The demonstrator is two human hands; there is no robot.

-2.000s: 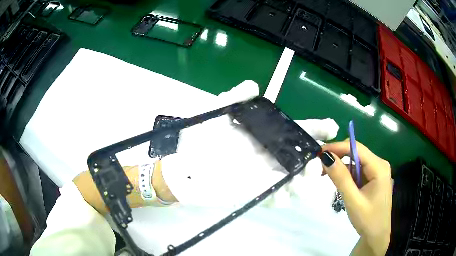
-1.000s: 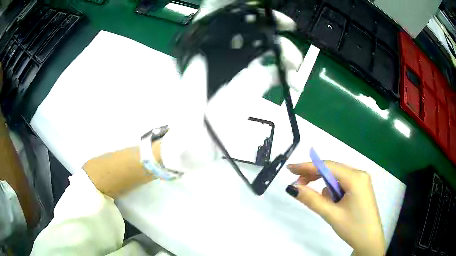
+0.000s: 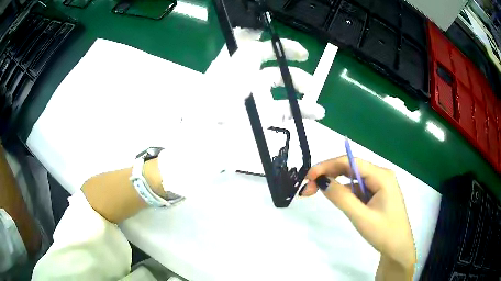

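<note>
My left hand (image 3: pixel 241 82), in a white glove with a pale-banded watch at the wrist, holds a black phone middle frame (image 3: pixel 294 110) tilted steeply over the sheet. The frame's far end reaches the picture's top edge. My bare right hand (image 3: pixel 357 197), with dark nails, has thumb and finger pinched at the frame's near lower corner. Blue-purple tweezers (image 3: pixel 356 167) are tucked in that hand, pointing up. I cannot tell whether a small part is between the fingertips. A dark cluster of small parts (image 3: pixel 283 163) shows through the frame's opening.
A white sheet (image 3: pixel 132 93) lies on the green surface (image 3: pixel 357 118). Black trays (image 3: pixel 379 44) and a red tray (image 3: pixel 467 93) stand beyond it. More black trays are at left (image 3: pixel 33 55) and lower right (image 3: pixel 467 230). Another frame (image 3: pixel 145 8) lies at the top. A white strip (image 3: pixel 324 68) runs toward the trays.
The frame has been raised from lying flatter to a steep tilt, swinging round with my left hand. My right fingers left its corner, then came to its near end. The tweezers stay in hand.
</note>
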